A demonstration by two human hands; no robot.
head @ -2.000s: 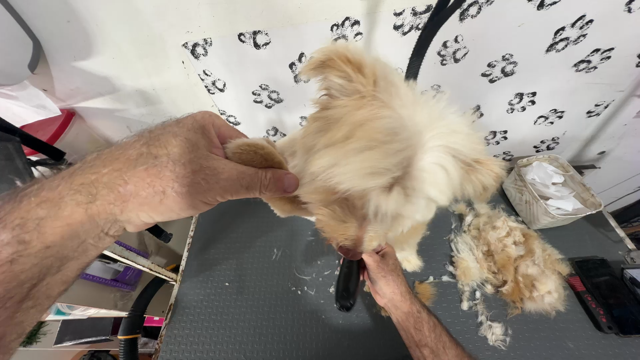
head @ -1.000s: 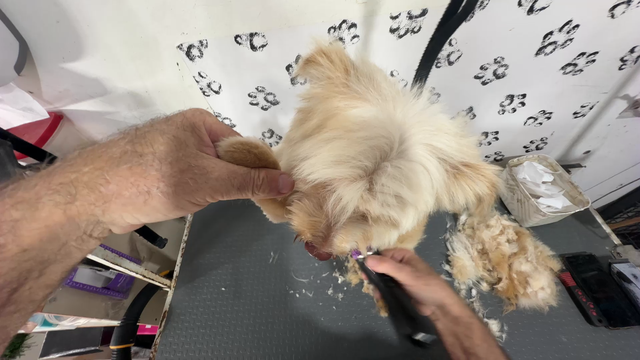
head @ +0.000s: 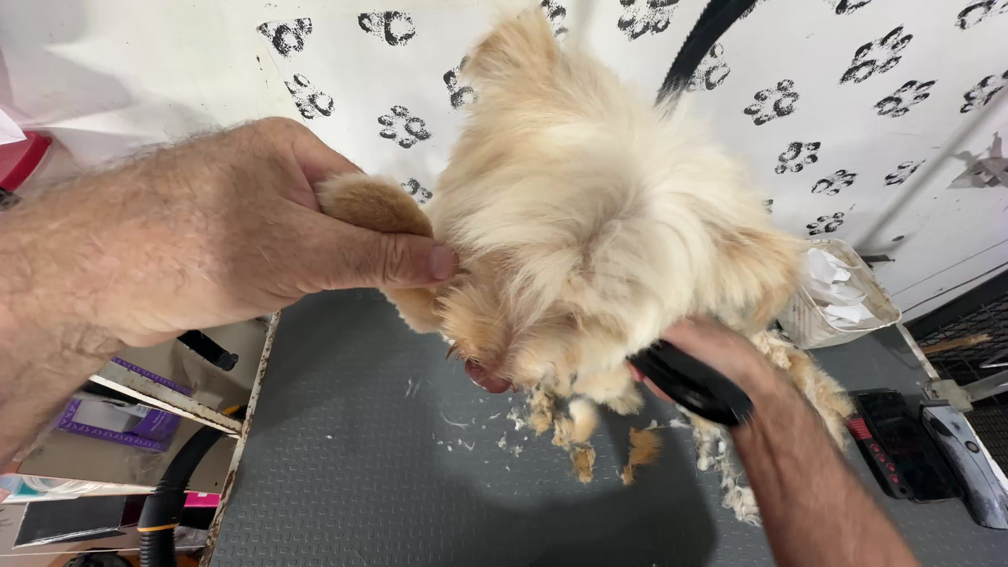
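Note:
A cream and tan long-haired dog (head: 598, 220) stands on a dark textured grooming table (head: 362, 472), its head lowered toward the camera. At its left side my left hand (head: 315, 228) grips one raised front leg (head: 374, 205) between thumb and fingers. Below the ear on the right, my right hand (head: 709, 354) holds a black hair clipper (head: 693, 382) against the fur under the head; the clipper's blade is hidden there. Tufts of cut fur (head: 583, 425) lie on the table beneath the muzzle.
A pile of cut fur (head: 811, 378) lies behind my right wrist. Near the wall stands a white basket (head: 839, 335) with crumpled paper. A dark phone (head: 906, 445) and a second, silver clipper (head: 965, 465) rest at the right edge. A black hose (head: 169, 488) hangs at lower left.
My right hand and the black clipper have moved from below the muzzle to the right side of the dog's head. My left hand keeps its hold on the leg.

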